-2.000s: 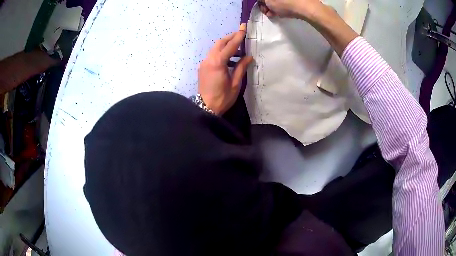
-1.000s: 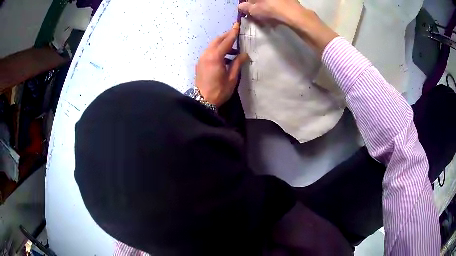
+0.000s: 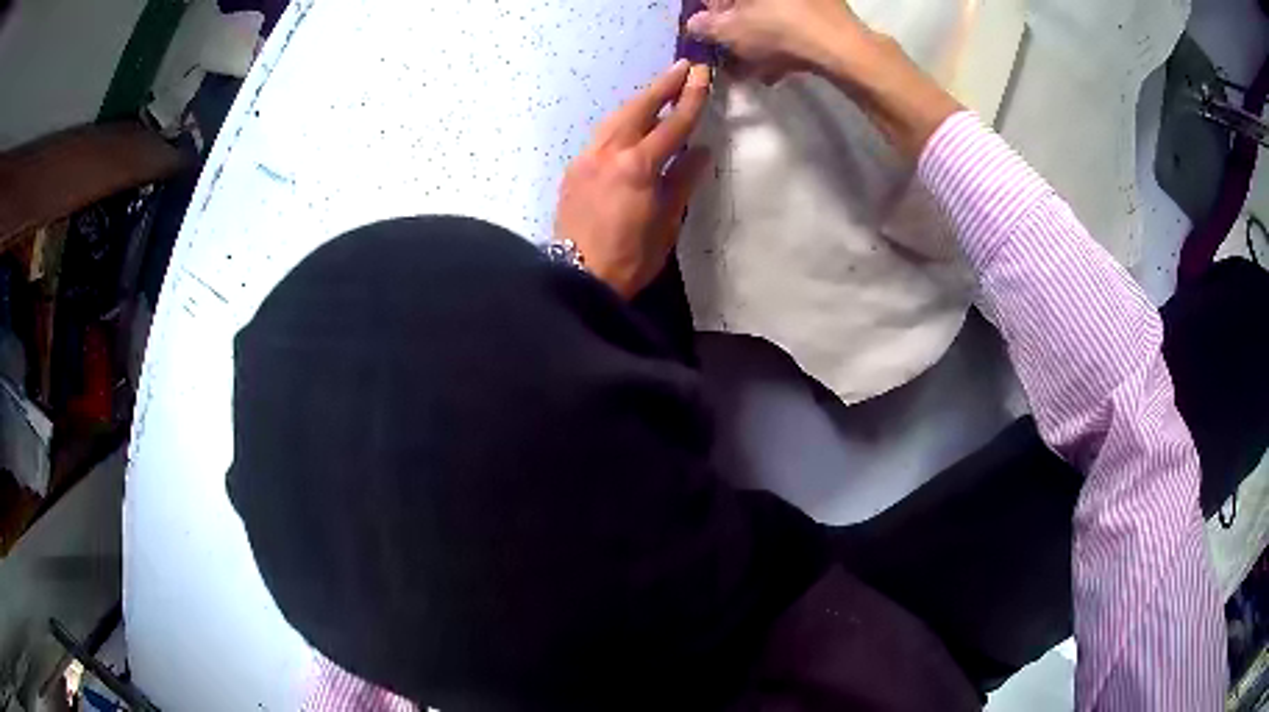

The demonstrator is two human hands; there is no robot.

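Note:
The white-cream paper pattern [image 3: 835, 264] lies with pencil lines near its left edge, over dark purple fabric [image 3: 696, 45] that shows as a narrow edge at the top. My left hand [image 3: 633, 188], with a metal watch at the wrist, rests its fingertips on this edge, thumb apart. My right hand [image 3: 779, 39] is just above and right of them, at the top of the picture, its fingertips pinched at the purple edge. Whether a small tool is in them cannot be told.
A large black cloth-covered shape [image 3: 459, 459] blocks the middle of the pale table [image 3: 188, 459]. A pale bar [image 3: 991, 63] lies on the paper. A grey metal plate [image 3: 1190, 132] and a purple strip [image 3: 1214, 209] are at the right. Shelves with scraps [image 3: 84, 306] stand left.
My right hand has come down and left from its first place at the edge, then slightly right again. My left fingertips have moved slightly right, and purple cloth now shows between the hands.

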